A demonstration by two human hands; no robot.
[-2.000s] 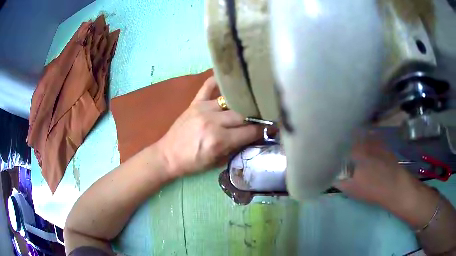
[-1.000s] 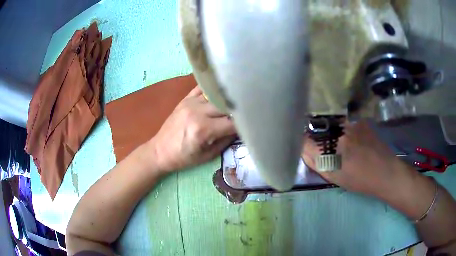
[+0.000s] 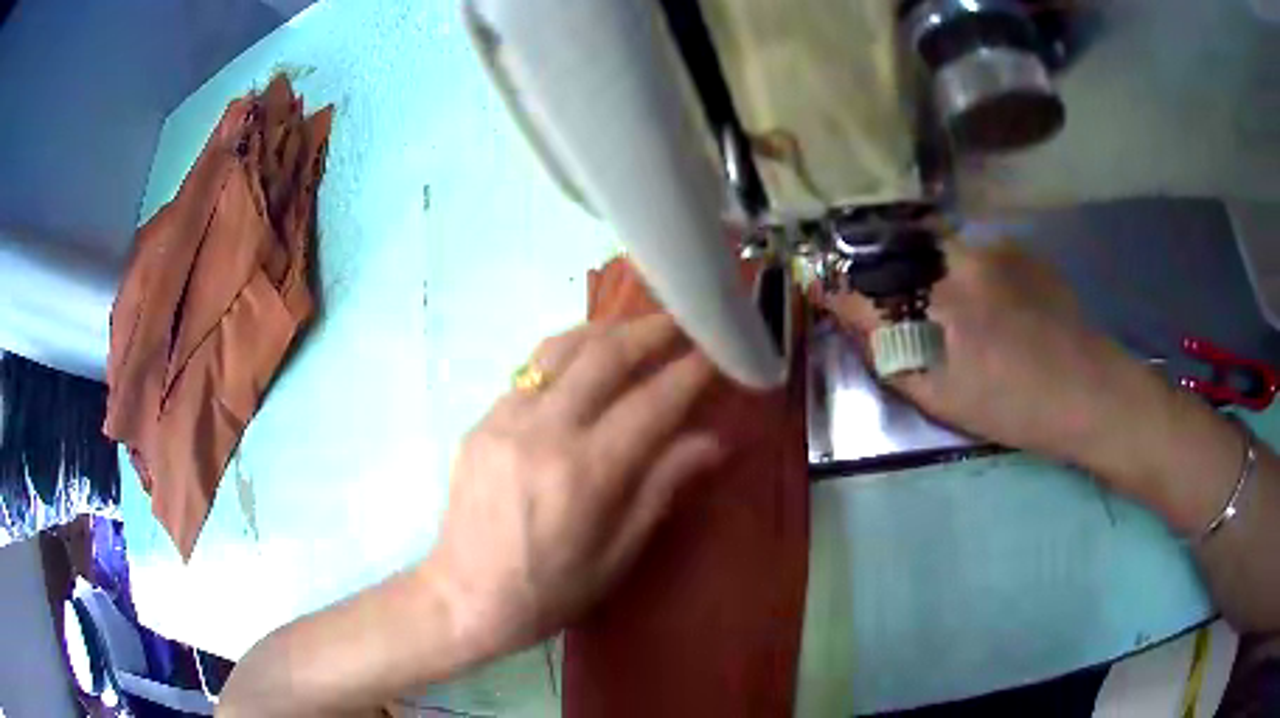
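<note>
A rust-brown fabric piece (image 3: pixel 688 603) lies lengthwise from under the sewing machine head (image 3: pixel 632 154) down past the table's front edge. My left hand (image 3: pixel 562 477), with a gold ring, lies on its left part; the fingers are slightly blurred and spread over the cloth. My right hand (image 3: pixel 983 351) is beside the needle area, right of the cloth; its fingertips are partly hidden behind the machine parts, so its hold cannot be told. The needle and presser foot are mostly hidden by the head. The shiny metal plate (image 3: pixel 859 407) shows right of the cloth.
A fanned stack of brown workpieces (image 3: pixel 218 309) lies at the left on the pale green-blue table (image 3: pixel 379 365). Red-handled thread snips (image 3: pixel 1224 376) lie at the right beyond my right wrist. The whitish ribbed knob (image 3: pixel 908 347) hangs just over my right hand.
The brown cloth has turned from lying out to the left to running toward me, now covering the left part of the metal plate. My left hand has moved down with it. The view has shifted.
</note>
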